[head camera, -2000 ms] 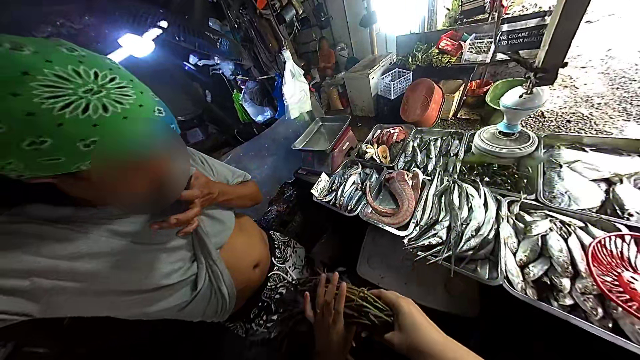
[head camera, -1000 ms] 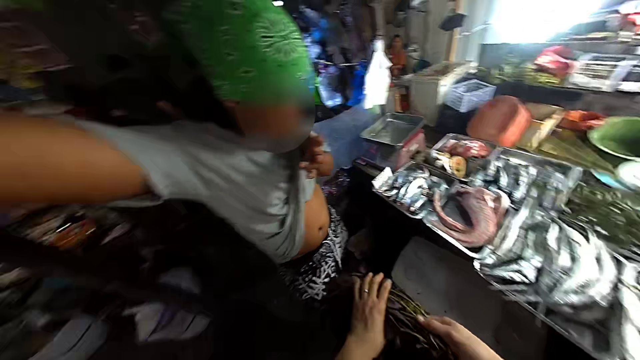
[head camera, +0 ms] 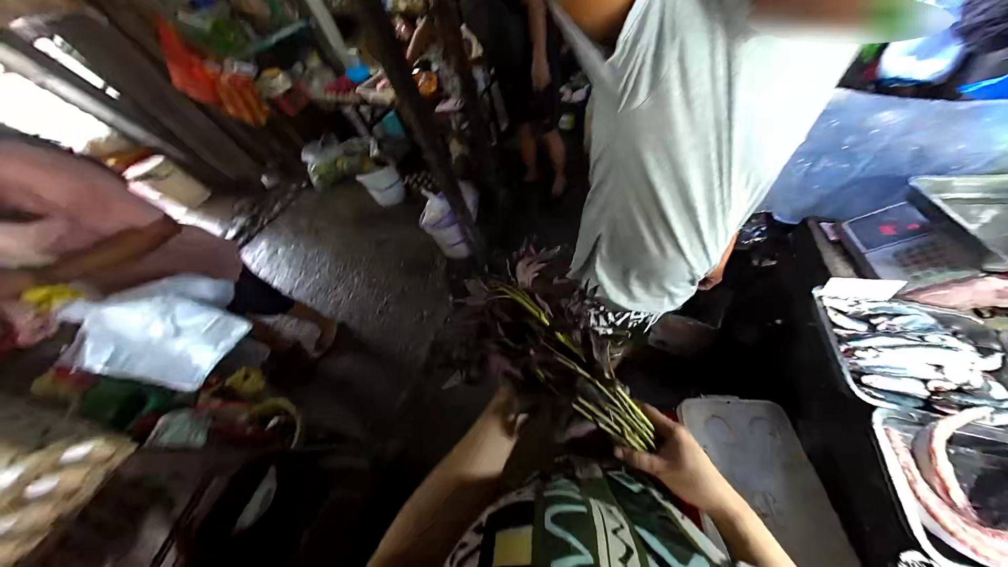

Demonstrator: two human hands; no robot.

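Note:
A bunch of dark, purplish leafy stems (head camera: 563, 346) lies across the space before me, leaves pointing away and to the left. My right hand (head camera: 665, 457) grips the yellow-green cut ends of the stems, thumb over them. Under the leafy part, on the left side of the bunch, is my left hand (head camera: 510, 413); its fingers are mostly hidden by the leaves and shadow. Patterned fabric (head camera: 591, 524) shows just below the bunch, between my forearms.
A person in a grey shirt (head camera: 677, 150) stands close ahead. Another person in a pink top (head camera: 94, 213) is at left. On the right are a tray of small fish (head camera: 913, 346), a digital scale (head camera: 898, 236) and a grey lid-like board (head camera: 764, 465). White buckets (head camera: 449, 224) stand on the wet floor.
The view has swung far to the left, bringing the aisle and the person in pink into sight. The leafy bunch now shows fully between my hands. The person in grey has turned away.

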